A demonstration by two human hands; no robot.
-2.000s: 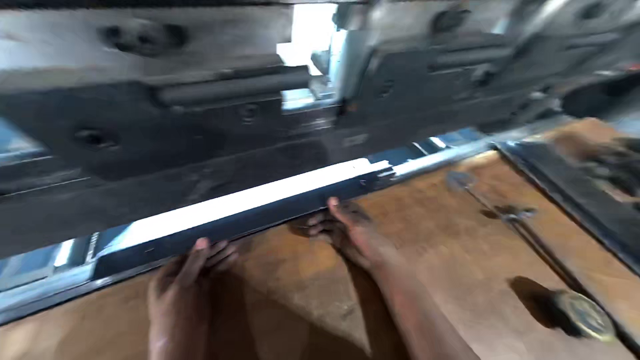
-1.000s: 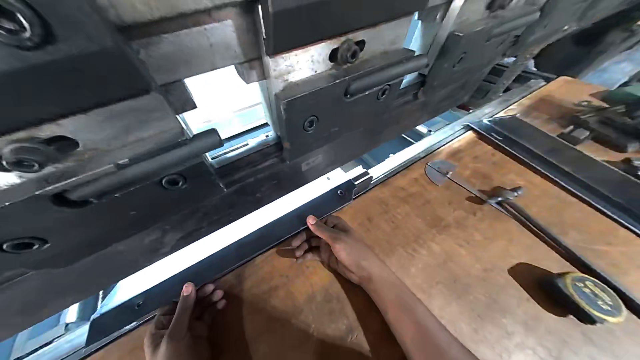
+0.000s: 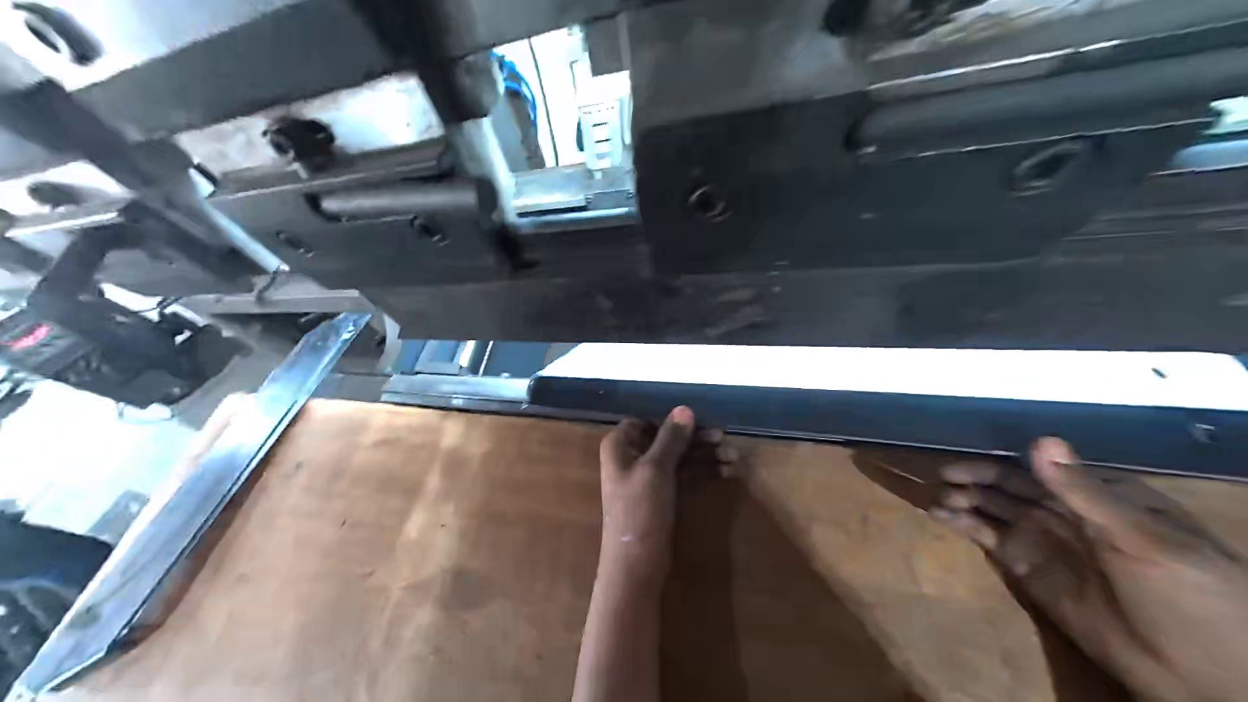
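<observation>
A long bent sheet-metal strip [image 3: 877, 417], dark on its near flange and bright white behind, lies along the back edge of the wooden board [image 3: 419, 556], beneath the dark upper tooling of a press brake [image 3: 585, 307]. With its thumb on the near edge of the strip, my left hand [image 3: 648, 458] holds the left part, fingers curled under. Further right, my right hand [image 3: 1082, 526] has its thumb at the same edge, its fingers below and partly in shadow. The strip's right end nearly reaches the frame's edge.
Bolted clamp plates [image 3: 760, 185] of the machine overhang the strip closely. A flat metal bar [image 3: 205, 507] slants along the board's left side. Dark machine parts [image 3: 127, 346] stand beyond it at the far left.
The view has swung left, so the tape measure and tools seen at the right earlier are out of frame. Both hands remain at the strip's near edge.
</observation>
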